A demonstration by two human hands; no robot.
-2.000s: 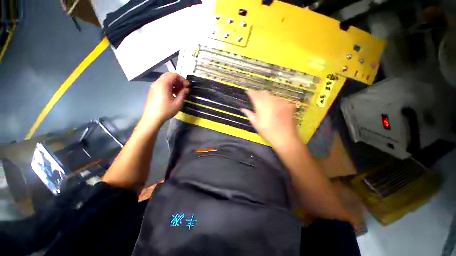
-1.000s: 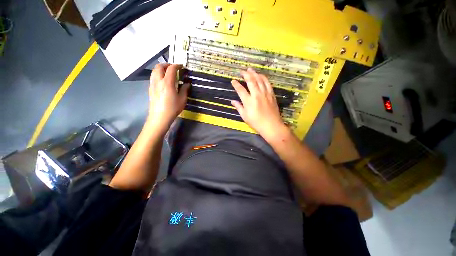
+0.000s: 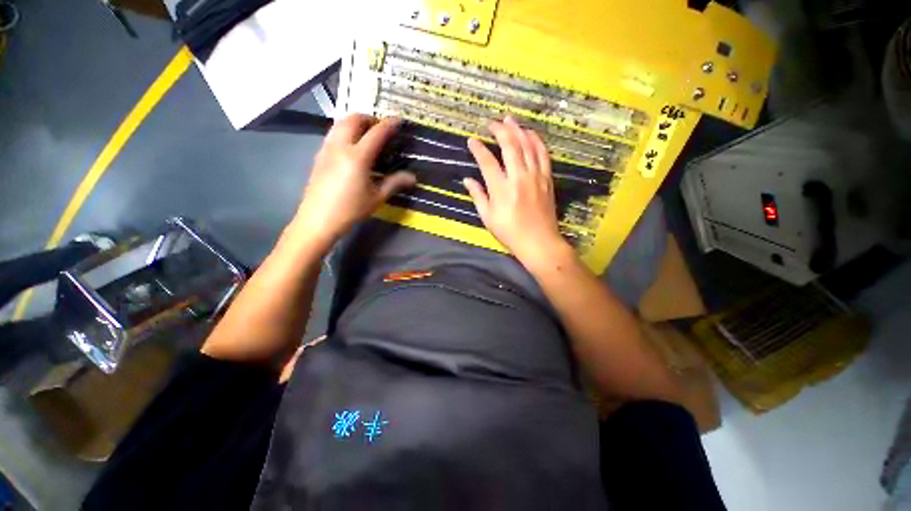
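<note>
The yellow loading plate (image 3: pixel 589 50) rests on the lap, tilted. Black zippers (image 3: pixel 436 160) lie in its lower slots, with thin pale centre lines. The upper slots (image 3: pixel 479 95) are silvery and hold no black strip. My left hand (image 3: pixel 352 170) is at the left ends of the black zippers, thumb and fingers apart; whether it pinches a strip is unclear. My right hand (image 3: pixel 517 185) lies flat over the middle of the zippers, fingers spread, covering part of them.
A white surface (image 3: pixel 270 60) with a black zipper bundle (image 3: pixel 215 20) is at upper left. A pale control box (image 3: pixel 739 200) with red display is at right. A second yellow plate (image 3: pixel 769 349) lies lower right. A metal-frame stool (image 3: pixel 180 284) stands at left, with a person's leg (image 3: pixel 35 267) beyond.
My left hand's thumb and fingers have spread apart at the zipper ends. My right hand has moved left along the zippers since the earliest frame and now lies flatter. The view has shifted slightly.
</note>
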